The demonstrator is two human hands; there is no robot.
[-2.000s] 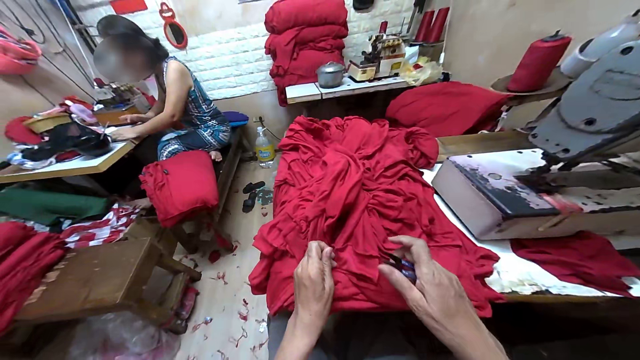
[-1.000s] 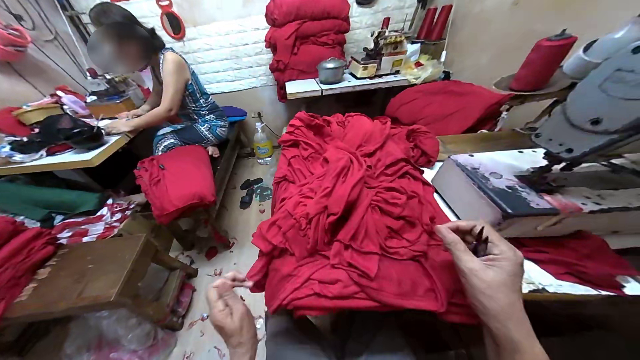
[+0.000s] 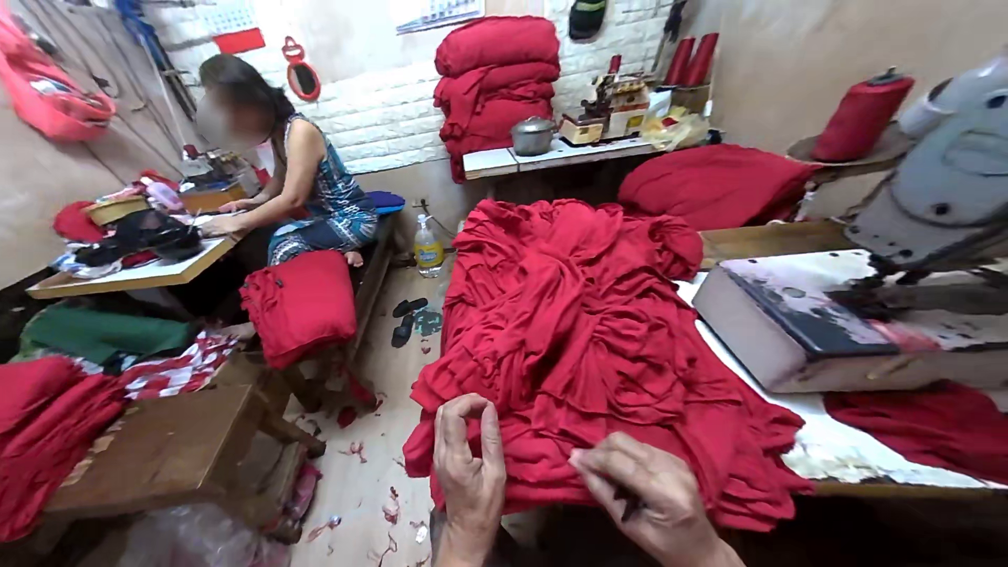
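A large heap of red fabric (image 3: 583, 315) lies spread in front of me, its near edge beside both hands. My left hand (image 3: 470, 465) is at that near edge, thumb and fingertips curled towards each other; whether cloth is pinched between them cannot be told. To its right, my right hand (image 3: 642, 488) has its thumb and forefinger close together over the cloth. A small dark tool, perhaps thread snips (image 3: 631, 504), is held in that palm, mostly hidden by the fingers.
An industrial sewing machine (image 3: 819, 315) stands at right, near a red thread cone (image 3: 862, 118). A co-worker (image 3: 307, 165) sits at a table at back left. Folded red cloth (image 3: 303, 307) rests on a bench; a wooden stool (image 3: 165, 449) stands at left. A bottle (image 3: 428, 248) and sandals (image 3: 405, 319) are on the floor.
My left hand has come back in from the left side of the heap to its near edge. The right hand has moved left, closer to it.
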